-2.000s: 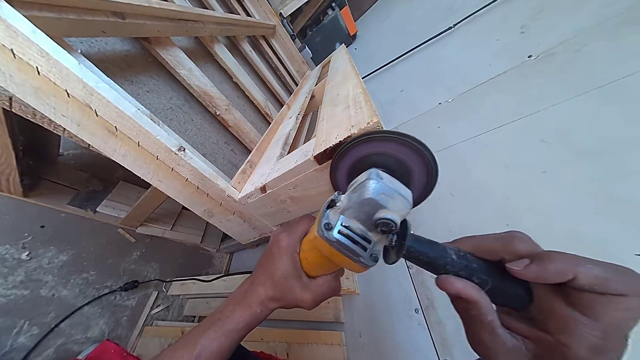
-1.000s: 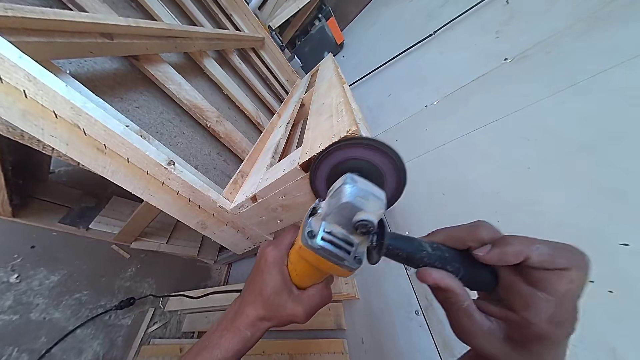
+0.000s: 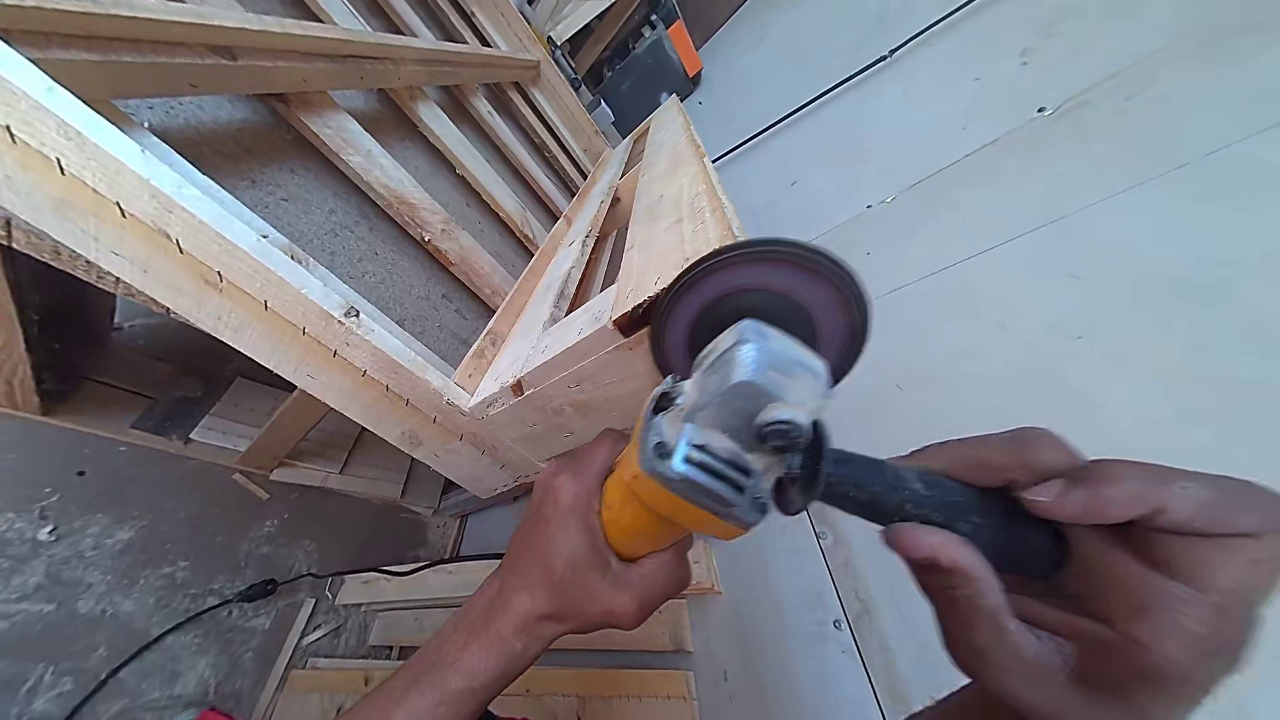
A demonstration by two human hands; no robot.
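My left hand (image 3: 590,550) grips the yellow body of an angle grinder (image 3: 740,400), just behind its metal gear head. Around the black side handle (image 3: 930,500) are the fingers and thumb of my right hand (image 3: 1110,570). The round sanding disc (image 3: 810,300) looks blurred and sits at the edge of a wooden board (image 3: 680,210) on the corner of a pale timber frame (image 3: 560,400). Whether the disc touches the wood I cannot tell.
Slatted timber (image 3: 400,190) fills the upper left. Loose planks (image 3: 540,625) lie below my left wrist. A black cable with a connector (image 3: 258,590) crosses the floor. Pale panels (image 3: 1040,260) with screws and seams are on the right. A dark case with an orange part (image 3: 650,80) stands at the top.
Both hands still hold the grinder. Between the oldest frame and the middle one, the grinder shifted left along with the hands; its place at the board's corner has changed little since.
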